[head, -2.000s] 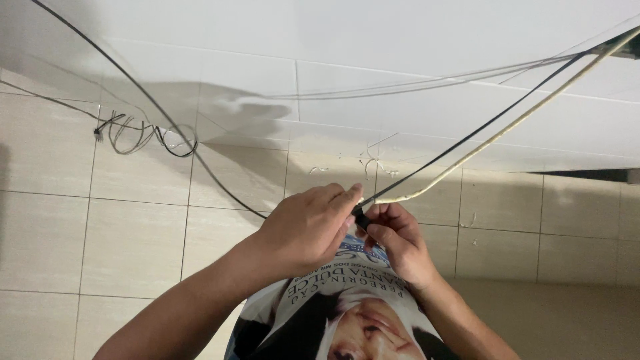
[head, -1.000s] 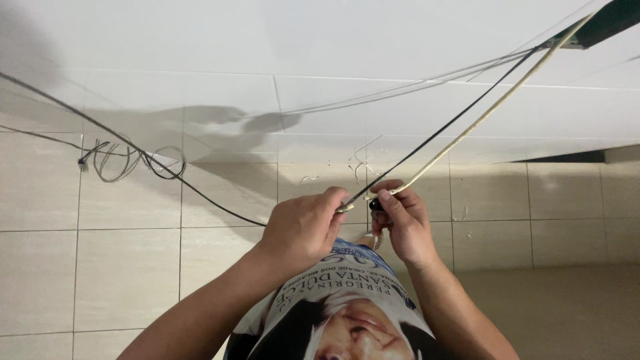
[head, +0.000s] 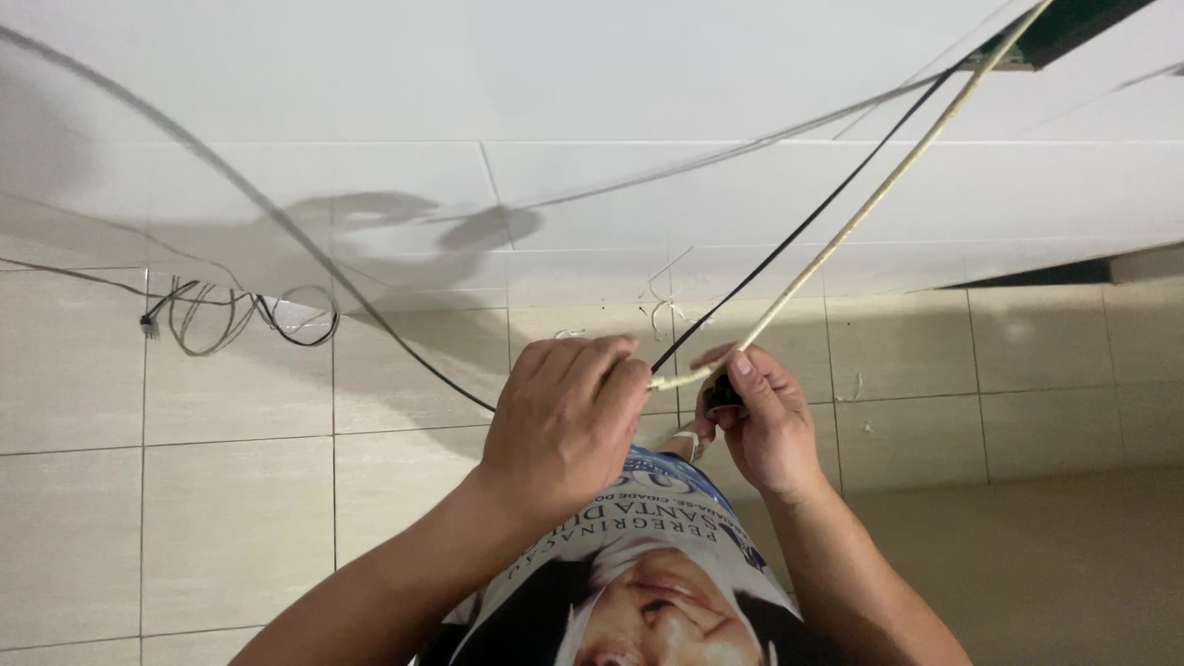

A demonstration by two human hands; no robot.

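Closed around the black cable [head: 805, 227] is my left hand [head: 569, 407], just left of the middle; the cable comes out of it on both sides. The end of a cream-coloured cable [head: 860, 215] reaches the fingertips of that hand, and its tip is hidden there. My right hand [head: 768, 407] grips a small roll of black tape [head: 721, 396] between thumb and fingers, with the cream cable passing at its thumb. A short gap parts the two hands, bridged by the bent cream cable.
White wall tiles [head: 592, 194] rise ahead. A loose coil of thin wire [head: 213, 319] lies at the left. Small pale scraps [head: 661, 314] lie on the tiled floor [head: 421, 490] near the wall. At the upper right is a dark green-edged opening [head: 1082, 32], where both cables run.
My hands were together around the join two seconds ago and are now apart. My left hand has turned, its back now covering the grip. The view has shifted somewhat.
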